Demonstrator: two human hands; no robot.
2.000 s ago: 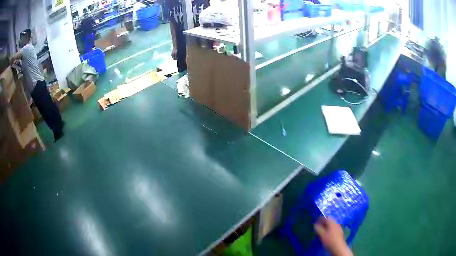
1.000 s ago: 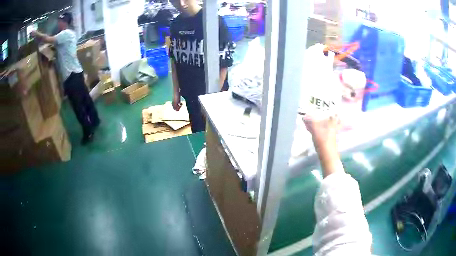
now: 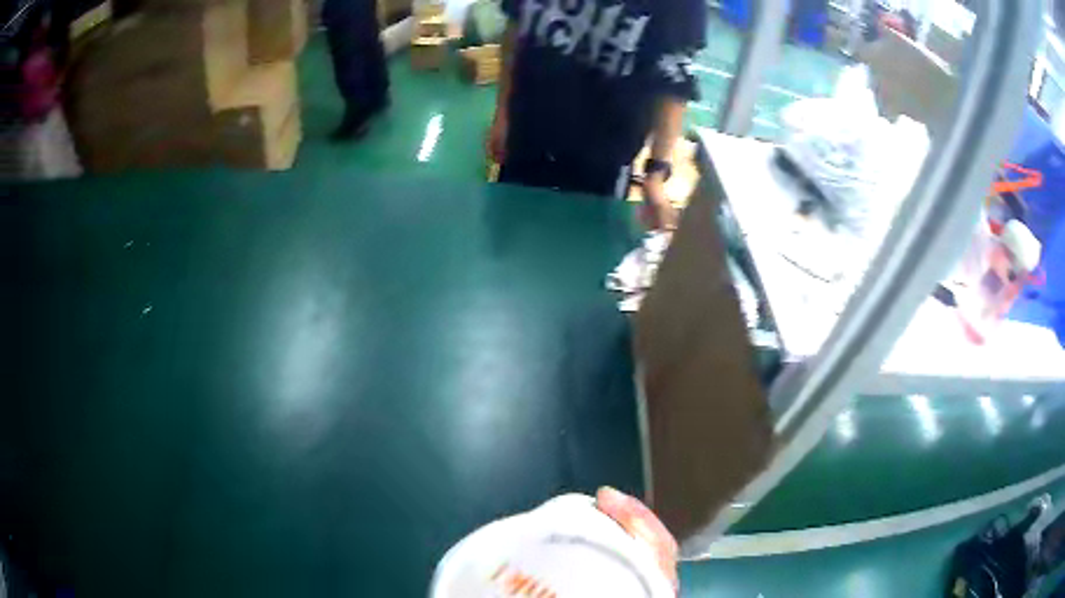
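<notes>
A white cup [image 3: 549, 558] with orange lettering shows at the bottom edge, close to the camera and cut off by the frame. My right hand [image 3: 640, 526] is around its far right side; only some fingers show and the rest is hidden behind the cup or out of frame. The cup is above the near part of the dark green table [image 3: 385, 350]. My left hand is not in view.
A brown board [image 3: 701, 362] and a curved-looking metal post [image 3: 888, 234] stand at the table's right. Beyond them a white shelf [image 3: 806, 292] holds plastic bags [image 3: 841, 164]. A person [image 3: 590, 99] in a black shirt stands at the far edge; brown cartons [image 3: 175, 88] are at far left.
My right hand has come from the shelf down to the bottom of the view with the cup. The view has turned left and downward, and the person in black appears nearer.
</notes>
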